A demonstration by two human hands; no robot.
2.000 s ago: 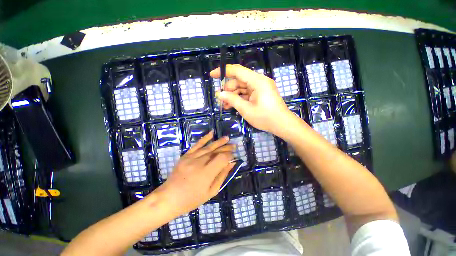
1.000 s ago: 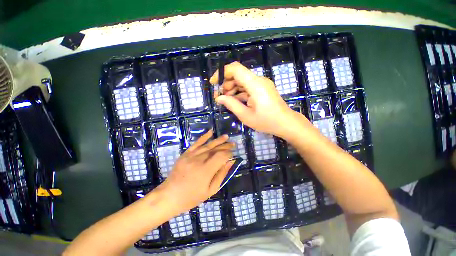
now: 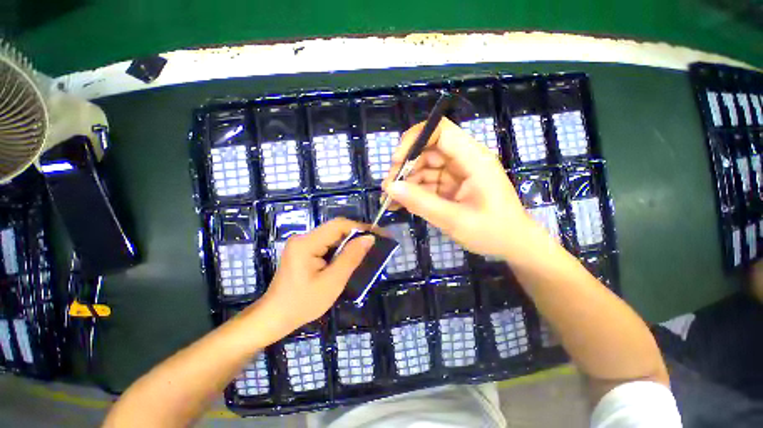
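My left hand (image 3: 315,266) holds a small dark glossy rectangular part (image 3: 369,266) with a white edge, tilted above the tray, thumb on its face. My right hand (image 3: 461,188) grips a slim pen-like tool (image 3: 427,132) with a black upper end, and its thin metallic tip is at the upper edge of the held part. The black blister tray (image 3: 405,287) lies below both hands. Its pockets hold keypad housings (image 3: 333,159) with black upper areas and pale key grids. My hands and forearms hide some middle pockets.
A cream fan (image 3: 23,117) stands at left, with a black slab (image 3: 89,205) beside it and an orange-yellow item (image 3: 89,309) below. More filled trays lie at left and at right (image 3: 741,159). A pale edge rail (image 3: 351,63) with a small black piece (image 3: 147,68) runs behind.
My left hand has raised and turned the dark part, its face now showing. My right hand has moved from the top tray row to that part, tool slanted. The view has shifted slightly.
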